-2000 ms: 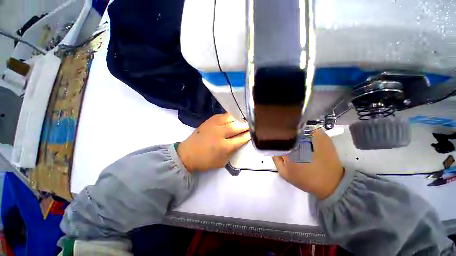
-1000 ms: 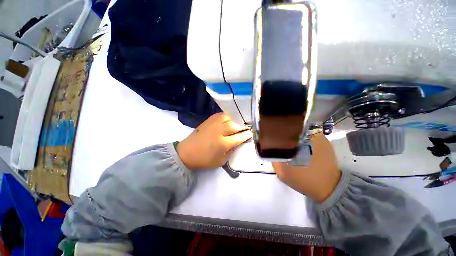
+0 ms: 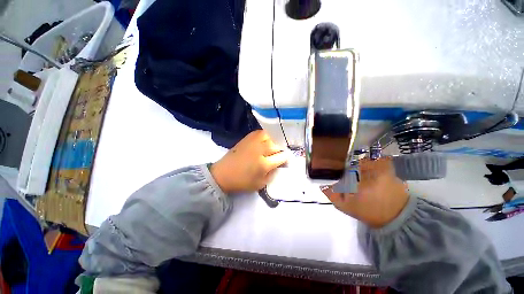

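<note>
The dark navy garment (image 3: pixel 192 69) lies on the white table left of and behind the sewing machine head (image 3: pixel 379 51). Its narrow end reaches my left hand (image 3: pixel 247 163), whose bent fingers are on the cloth edge left of the needle area. My right hand (image 3: pixel 373 192) is at the right of the needle area, partly behind the grey edge guide (image 3: pixel 348 182) and the grey knob. Its fingertips are hidden, so its hold cannot be told. A shiny metal cover (image 3: pixel 333 115) on the head hides the needle and presser foot.
Thread snips (image 3: pixel 505 212) lie at the right of the machine bed. A taped cardboard strip (image 3: pixel 77 155) and a white bin (image 3: pixel 86 37) are at the left. A blue crate (image 3: pixel 29 247) is low left. A measuring tape (image 3: pixel 287 267) runs along the table's front edge.
The view has shifted, so the machine head sits lower and further right in the picture. My right hand is slightly further right relative to my left hand. The garment has barely moved.
</note>
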